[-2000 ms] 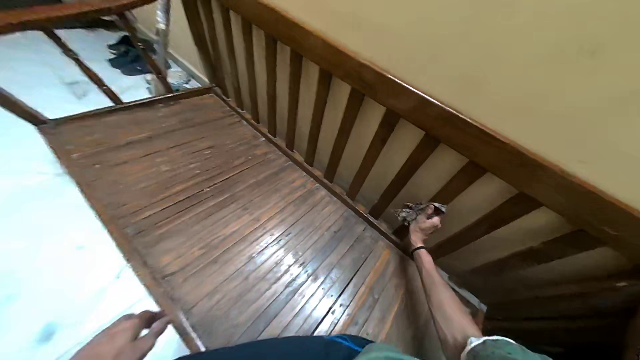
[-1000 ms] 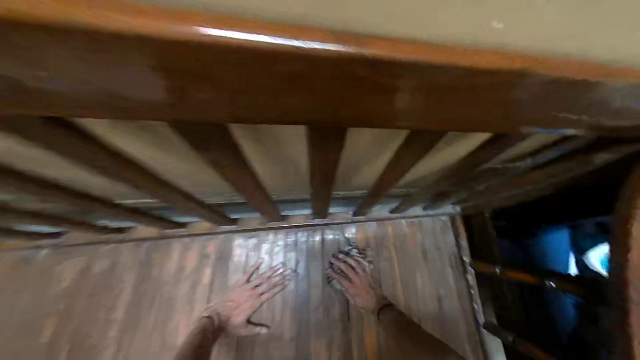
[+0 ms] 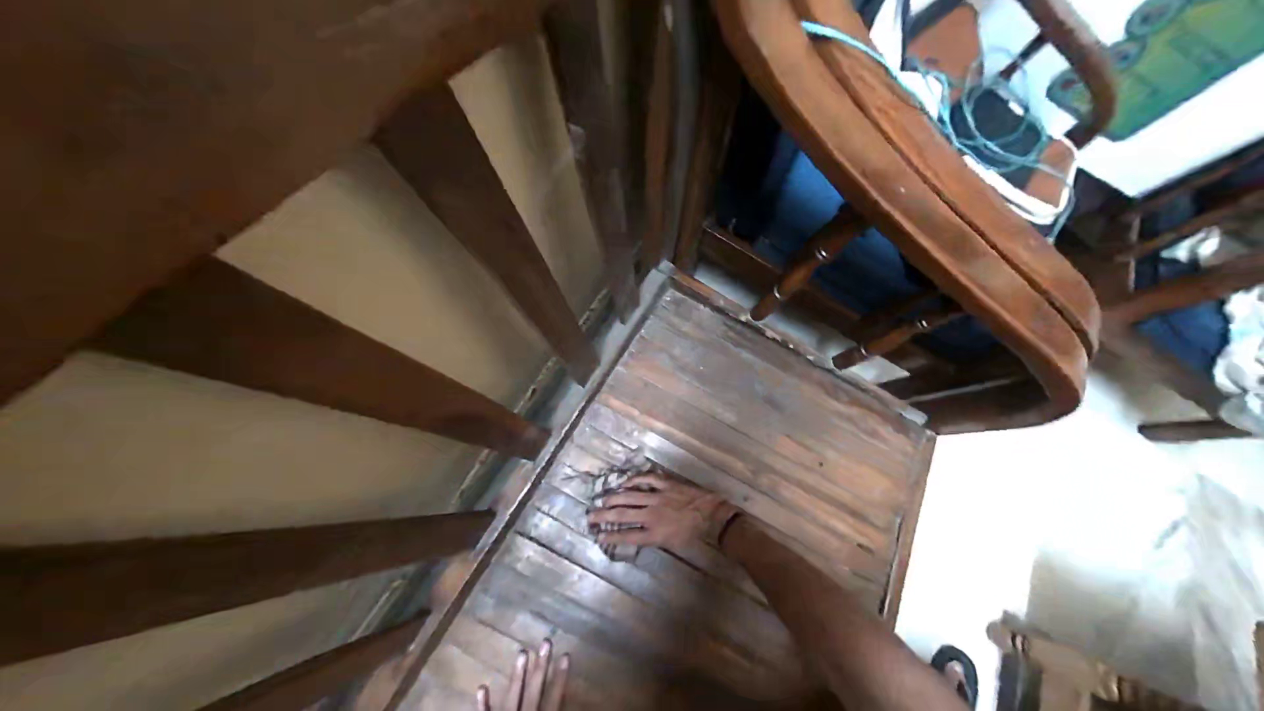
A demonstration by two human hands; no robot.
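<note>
My right hand [image 3: 657,513] presses a crumpled patterned cloth [image 3: 614,484] flat against the slatted wooden seat [image 3: 790,434] of a bench, close to the base of its slatted back. The cloth shows at the fingertips and past the edge of the hand. A dark band circles the right wrist. At the bottom edge of the view, my left hand [image 3: 528,681] rests on or just over the seat with fingers spread; only its fingers show, and nothing is seen in them. Upright wooden slats [image 3: 336,355] rise on the left under a thick top rail [image 3: 197,118].
A curved wooden armrest [image 3: 918,197] on turned spindles [image 3: 805,262] bounds the seat's far end, with tangled light-blue cord [image 3: 997,128] over it. Dark blue cloth lies behind the spindles. White floor [image 3: 997,533] borders the seat's right edge, where part of a sandalled foot [image 3: 953,671] shows.
The right hand and cloth were up at the back slats two seconds ago; they are now down on the seat. The view has swung strongly toward the armrest end.
</note>
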